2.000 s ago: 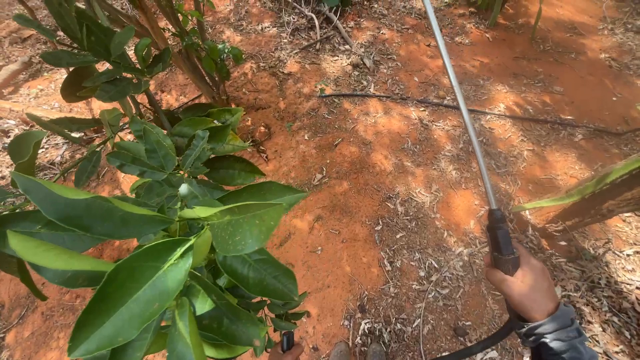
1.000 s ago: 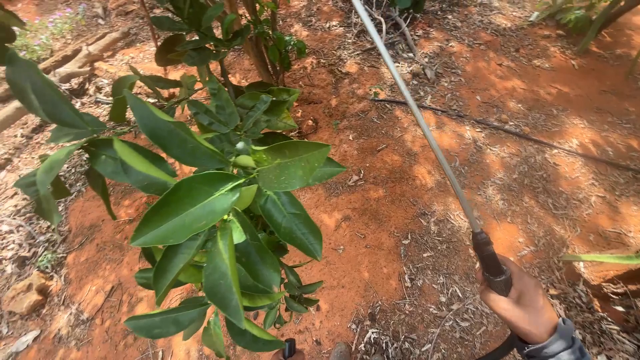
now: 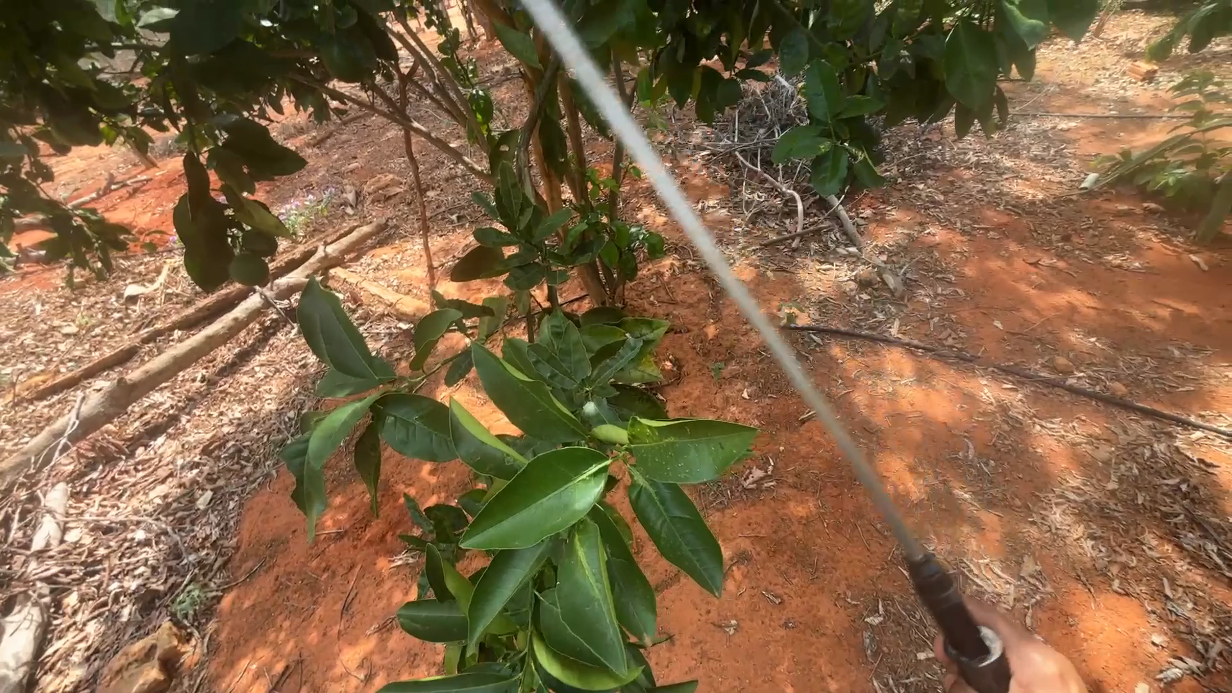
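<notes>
At the bottom right, my right hand [image 3: 1025,664] is closed around the dark handle [image 3: 948,602] of a spray lance. The lance's long pale metal tube [image 3: 731,289] slants up and left, past the top edge, so its tip is out of view. Left of the hand, a leafy branch with broad glossy green leaves [image 3: 539,496] stands close to the camera, with a small pale bud or fruit among them. The tube passes to the right of these leaves. My left hand is not in view.
A multi-stemmed tree [image 3: 577,183] stands behind the branch, its foliage hanging across the top. A cut pole [image 3: 192,351] lies at left on leaf litter. A thin dark hose [image 3: 1001,366] crosses the red soil at right, near a heap of twigs [image 3: 770,125].
The view has tilted up, showing more of the tree. My right hand stays closed on the lance handle. The fingers seen at the bottom edge two seconds ago are out of view.
</notes>
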